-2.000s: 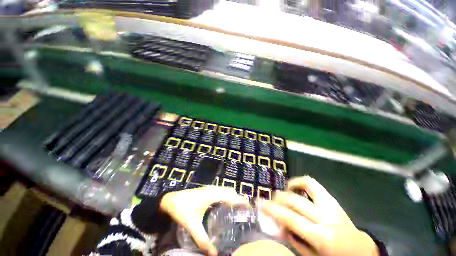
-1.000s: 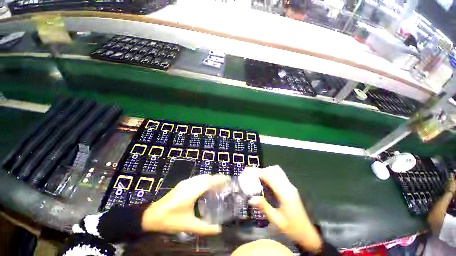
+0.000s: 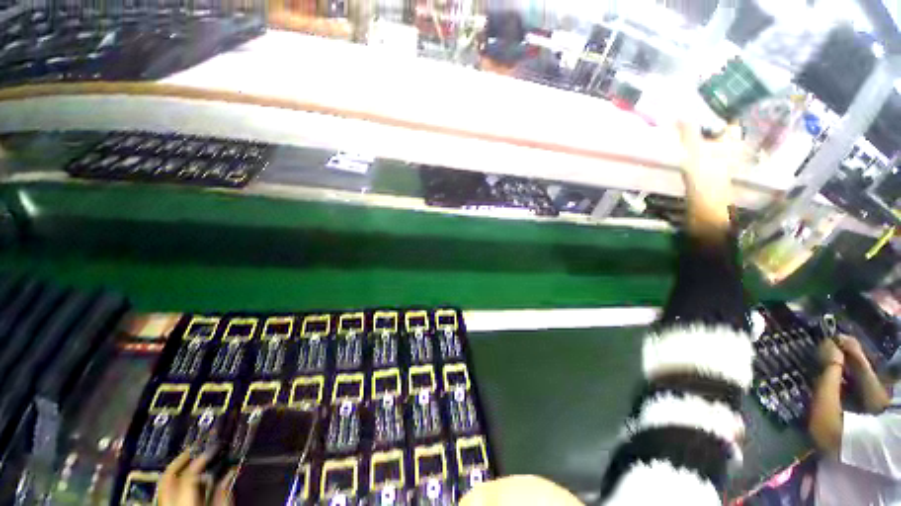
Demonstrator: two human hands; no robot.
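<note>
A black blister tray [image 3: 138, 435] in front of me holds rows of keypad phone fronts with yellow-edged windows. A dark rectangular slab [image 3: 277, 433], apparently a smartphone with a dark screen, lies over the front rows. My left hand [image 3: 188, 481] is at the bottom edge, partly cut off, left of the slab, with its fingers at a dark piece I cannot make out. My right arm, in a black and white striped sleeve, stretches away to the upper right. My right hand [image 3: 709, 158] is at the raised shelf, washed out and blurred; its grip is unclear.
Stacked black trays [image 3: 49, 366] stand at the left. A bright green strip [image 3: 346, 242] runs below the white shelf [image 3: 415, 99], with more trays [image 3: 168, 158] under the shelf. At right, another person's hands [image 3: 840, 356] are beside a tray [image 3: 780, 380].
My hands have parted: the right went up and away to the shelf, the left down to the lower left. The clear bottle they held no longer shows between them. The view has shifted.
</note>
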